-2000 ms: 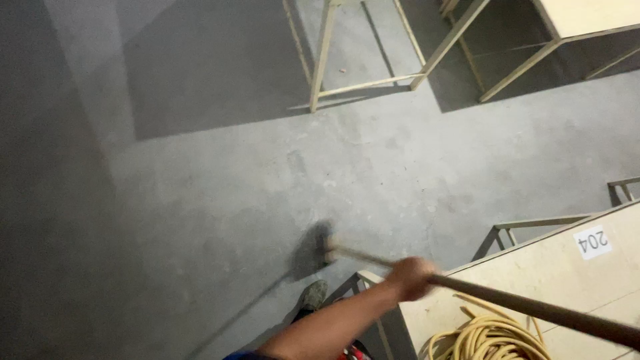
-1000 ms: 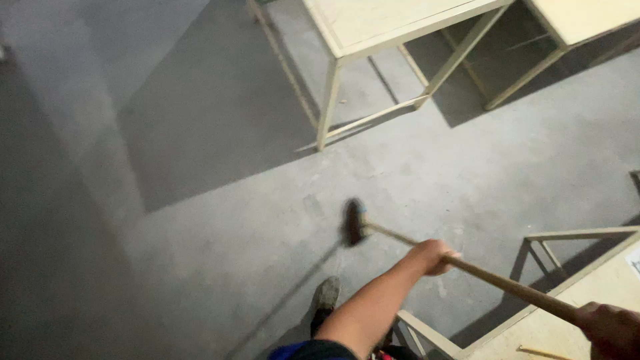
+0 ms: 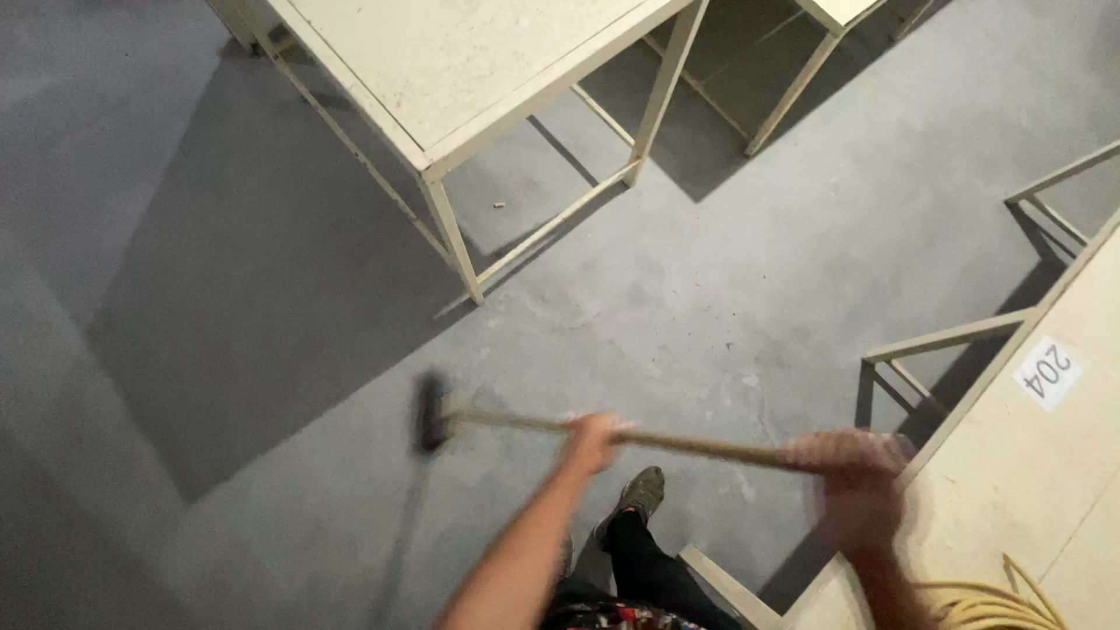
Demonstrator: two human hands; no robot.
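Note:
A long-handled push broom (image 3: 713, 444) with a pale wooden handle runs across the lower middle of the head view. Its dark head (image 3: 430, 413) is blurred, at the left end over the grey floor. Around the handle's middle my left hand (image 3: 597, 440) is closed. My right hand (image 3: 844, 459), blurred by motion, grips the handle near its right end, beside the edge of the right table. Whether the bristles touch the floor cannot be told.
A cream table (image 3: 560, 80) with metal legs stands ahead, another (image 3: 792, 92) behind it. On the right, a table (image 3: 989, 490) bears a numbered paper and a coiled yellow hose or cable (image 3: 984, 604). My shoe (image 3: 643, 492) is on the floor near a low metal bar.
Both hands still hold the handle. It has turned from a slant toward the lower right to nearly level across the view. The view has shifted, showing more of the table ahead.

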